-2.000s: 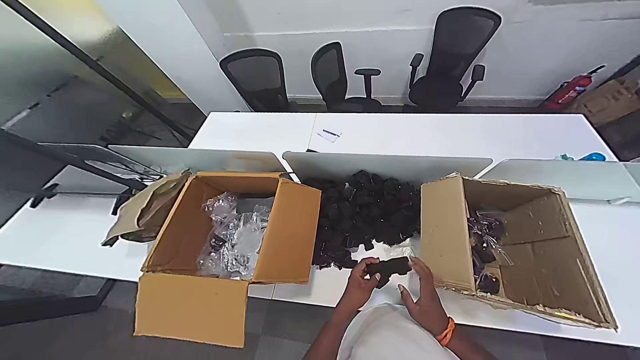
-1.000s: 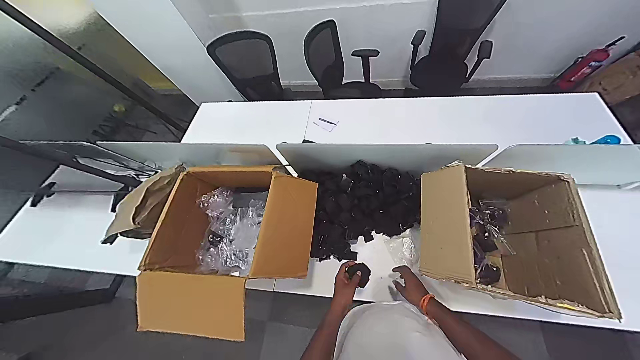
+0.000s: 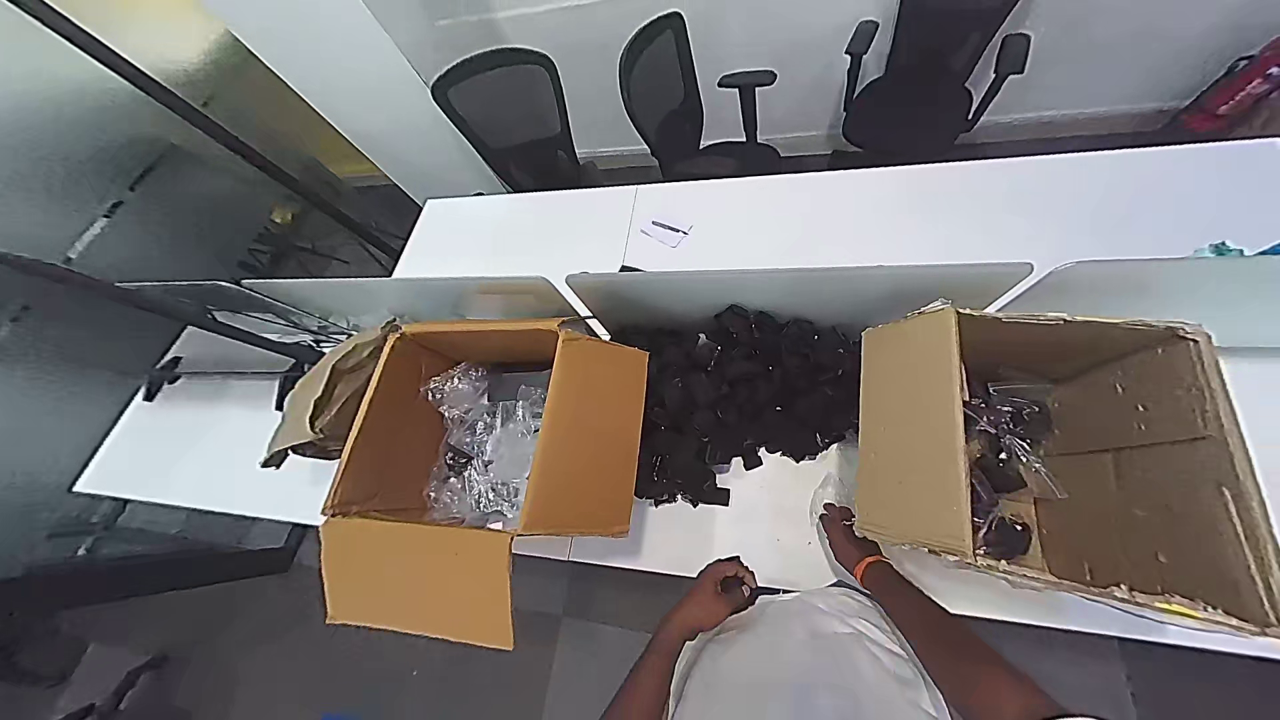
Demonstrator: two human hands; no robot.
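Observation:
My left hand (image 3: 716, 597) is curled around a small black item (image 3: 736, 583) near the table's front edge; its fingers hide most of the item. My right hand (image 3: 846, 533), with an orange band at the wrist, touches clear plastic bags (image 3: 832, 492) beside the right carton; whether it grips one I cannot tell. A large heap of small black items (image 3: 750, 390) lies on the white table (image 3: 770, 535) between two open cardboard boxes. The left cardboard box (image 3: 583, 435) contains clear plastic bags (image 3: 490, 450). In the right cardboard box (image 3: 910, 435) lie several black items in clear wrapping (image 3: 1000, 470).
Brown paper (image 3: 330, 400) leans at the left box's outer side. A low divider (image 3: 800, 295) runs behind the heap. On the farther table (image 3: 850, 215) lies a pen on paper (image 3: 667, 231). Black mesh chairs (image 3: 510, 110) stand behind, and a red fire extinguisher (image 3: 1235, 95) is at upper right.
My left hand has drawn back toward my body with the black item. My right hand has moved right, from near the left hand to the clear plastic bags beside the right box.

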